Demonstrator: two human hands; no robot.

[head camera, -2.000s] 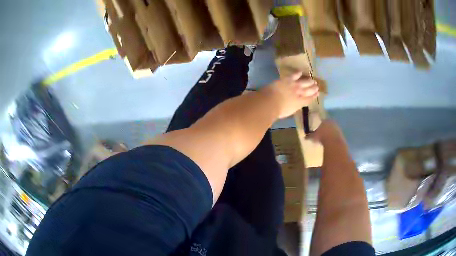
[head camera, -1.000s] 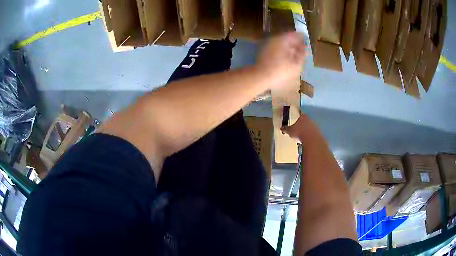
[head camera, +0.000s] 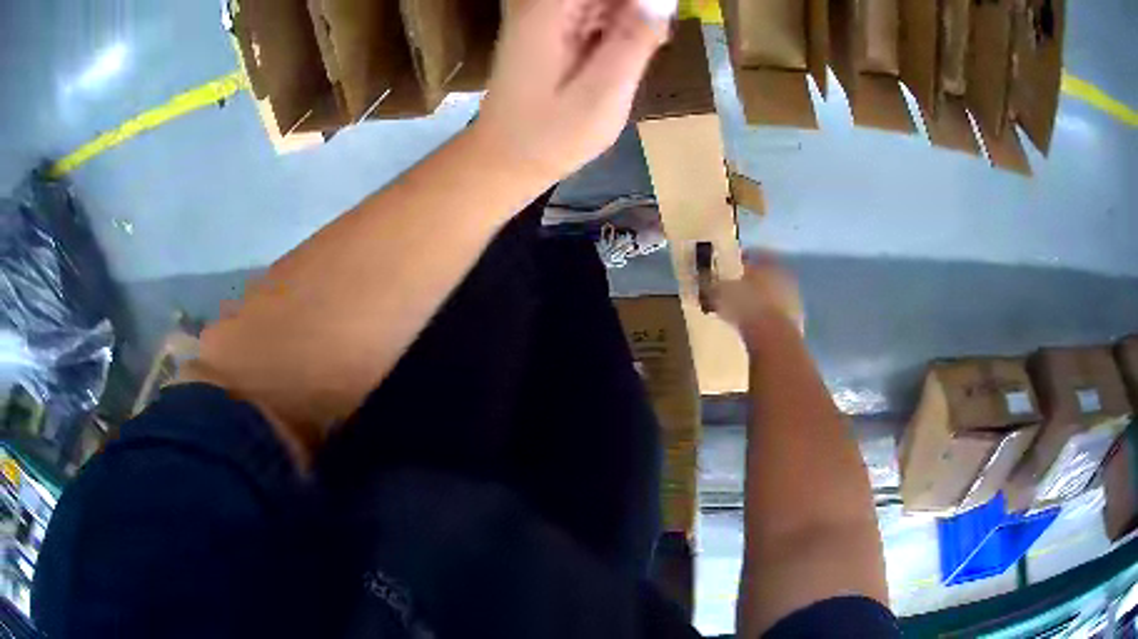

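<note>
A closed brown carton [head camera: 696, 162] stands on edge, its narrow side up, with a short dark carry handle. My right hand [head camera: 761, 300], slightly blurred, is at this handle and its fingers close around the handle's near part. My left hand [head camera: 580, 87] is raised left of the carton's far end, off it, with curled fingers partly cut by the top edge. A whitish spot shows at its fingertips; whether it is a held piece is unclear. A small brown flap [head camera: 746, 194] sticks out on the carton's right side.
Open cartons [head camera: 362, 56] stand in a row at the top left, and more [head camera: 874, 63] at the top right. A larger brown carton [head camera: 668, 362] is beside my leg. Labelled cartons [head camera: 973, 424] and a blue bin [head camera: 986, 537] are lower right. Black plastic sheeting [head camera: 63, 275] lies left.
My left hand has lifted off the carton and moved up and left. My right hand stays at the handle. The view has shifted slightly.
</note>
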